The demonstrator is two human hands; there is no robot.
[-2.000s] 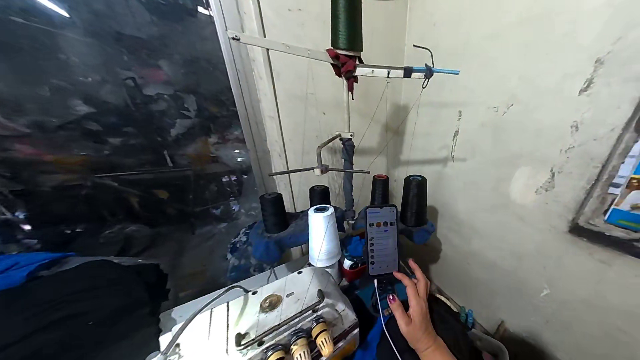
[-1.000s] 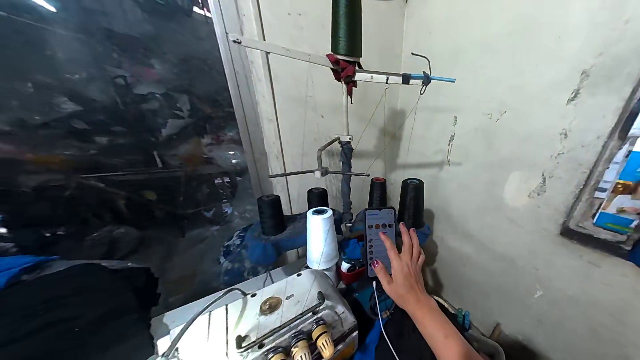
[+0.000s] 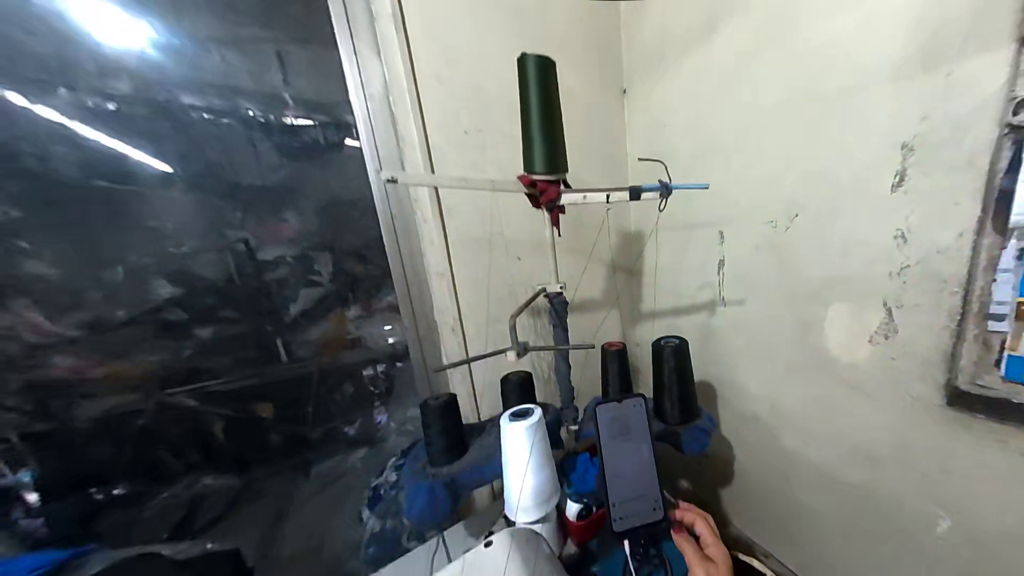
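A smartphone (image 3: 630,464) with a lit screen stands propped upright among the thread cones, a white cable at its lower end. My right hand (image 3: 699,538) is at the phone's lower right, fingertips close to its edge; whether they touch it I cannot tell. My left hand is out of view. A white thread cone (image 3: 529,464) stands left of the phone. Black thread cones (image 3: 674,380) stand behind and to both sides. Higher up, a green thread cone (image 3: 542,116) sits on the thread stand, with red cloth (image 3: 544,194) tied beneath it.
The white sewing machine head (image 3: 506,556) is at the bottom edge. Metal thread-guide arms (image 3: 480,184) extend across the pale wall (image 3: 768,96). A framed opening (image 3: 980,320) is at the far right. Dark glass or plastic sheeting (image 3: 192,320) fills the left, beside a metal frame (image 3: 392,208).
My right hand has moved from over the phone's screen down to its lower right. The screen now shows a mostly plain grey display instead of a list. The view has tilted upward.
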